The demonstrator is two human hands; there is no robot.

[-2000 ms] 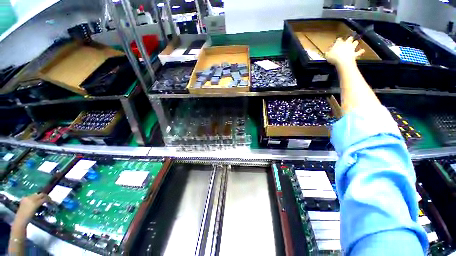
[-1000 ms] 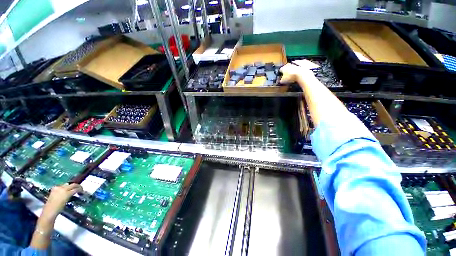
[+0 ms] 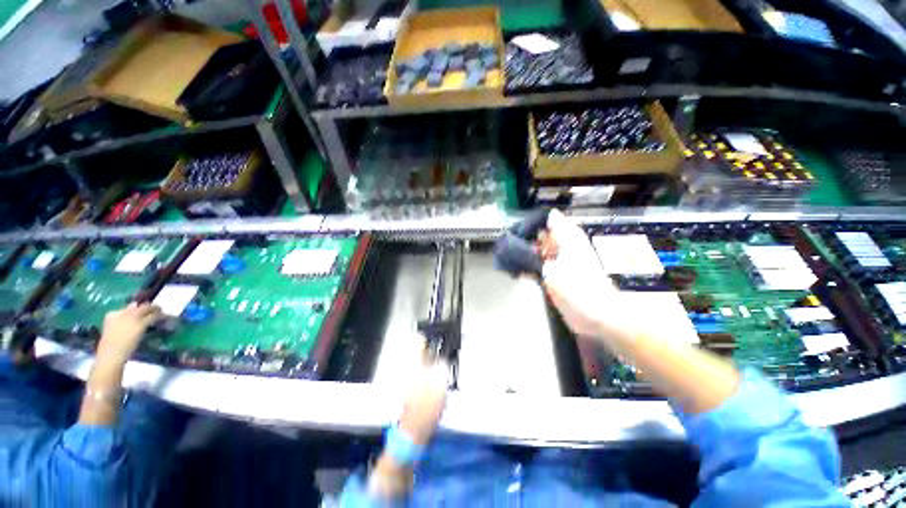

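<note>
My right hand is over the right side of the bare metal plate. It grips several dark grey block parts, blurred. My left hand, also blurred, is low over the plate, with a light blue strap on the wrist. A dark part shows at its fingertips over the middle rail; its type is unclear. A green circuit board with white blocks lies left of the plate. Another green board lies to the right, its left part behind my right hand and forearm.
Another person's hand is at the left board. Behind the line, shelves hold a cardboard box of grey blocks, a box of dark round parts, clear trays and black totes. The conveyor's front edge runs below the boards.
My right hand has come down from the grey block box to above the plate, with dark blocks in it. My left hand has come into view. The view has tilted down and shows the right board more fully.
</note>
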